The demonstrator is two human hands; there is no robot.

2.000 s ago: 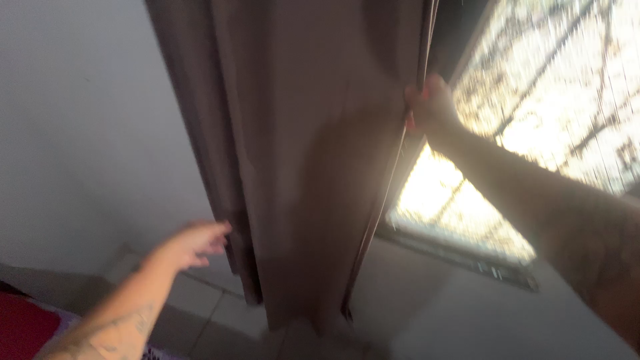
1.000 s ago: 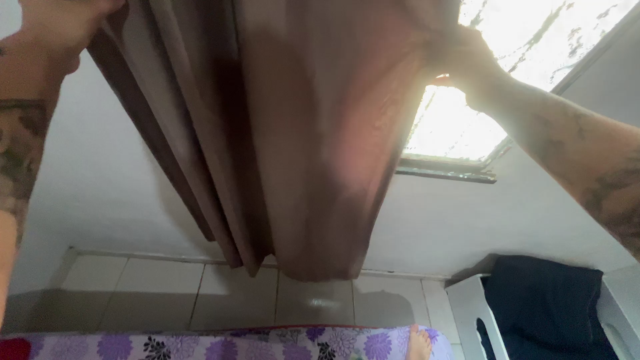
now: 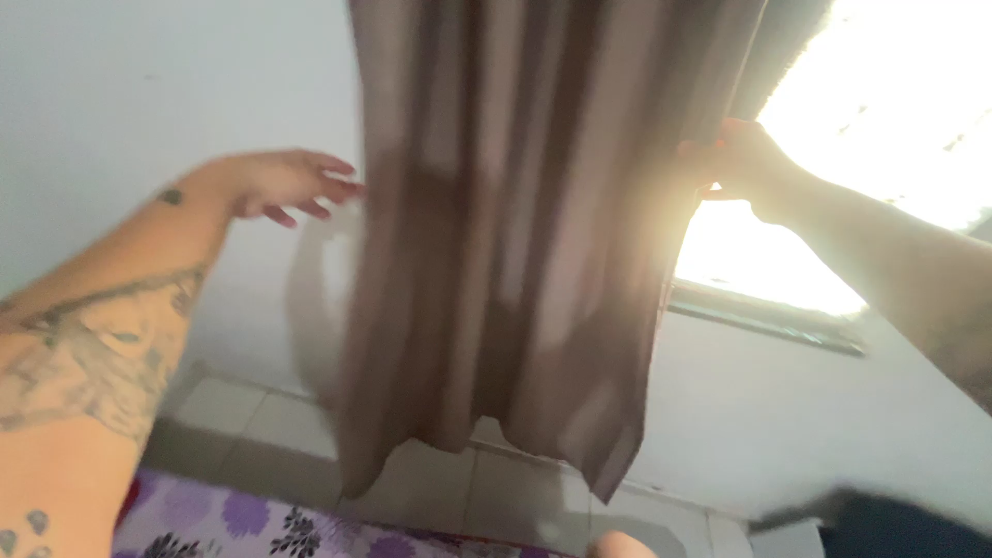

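Observation:
A brown fabric curtain (image 3: 504, 232) hangs down the middle of the view, its folds loose and its hem uneven above the floor. My left hand (image 3: 291, 186) is at the curtain's left edge with fingers spread and holds nothing; whether the fingertips touch the fabric is not clear. On the other side, my right hand (image 3: 728, 159) grips the curtain's right edge, in front of the bright window (image 3: 775, 240). Glare blurs the fingers there.
Below the window runs a sill (image 3: 767, 318) along the white wall (image 3: 775, 403). A purple floral cloth (image 3: 248, 515) lies at the bottom left, beside the tiled floor (image 3: 426, 480). Dark fabric (image 3: 899, 527) sits at the bottom right, by a white edge.
My left hand, at the curtain's upper left a second ago, is now lower, with its fingers spread beside the edge. The curtain's folds have shifted. My right hand stays at the right edge.

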